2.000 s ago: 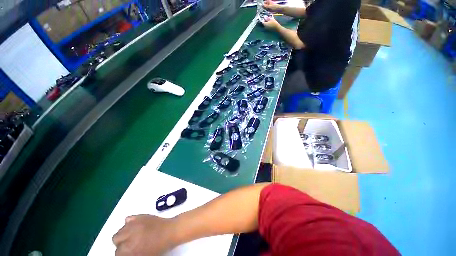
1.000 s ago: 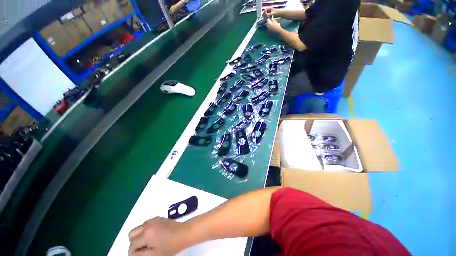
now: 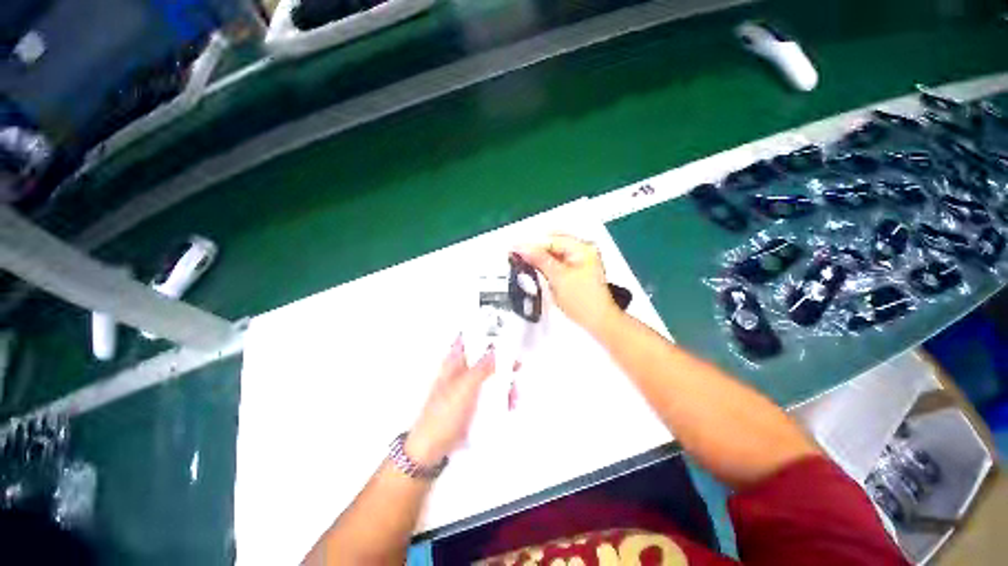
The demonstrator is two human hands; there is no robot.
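Observation:
My right hand (image 3: 573, 276) pinches a black front panel (image 3: 524, 290) with a large round opening, held upright over the white work sheet (image 3: 321, 409). My left hand (image 3: 451, 400), with a metal watch at the wrist, is just below and left of it, around a white handheld unit (image 3: 493, 323). The unit's outline is washed out against the sheet; its head with dark details lies beside the panel. Whether panel and unit touch is unclear. Another black piece (image 3: 621, 296) shows partly behind my right wrist.
Bagged black panels (image 3: 818, 290) cover the green bench at right. The green conveyor belt (image 3: 442, 199) beyond carries white units at upper right (image 3: 787, 58) and left (image 3: 182, 269). A pale post (image 3: 122, 282) stands at left. A white tray (image 3: 962, 442) in a carton is at lower right.
The view has swung left and down onto the sheet. Both hands now show; my right hand has a black panel lifted, and my left hand has come into view with the white unit.

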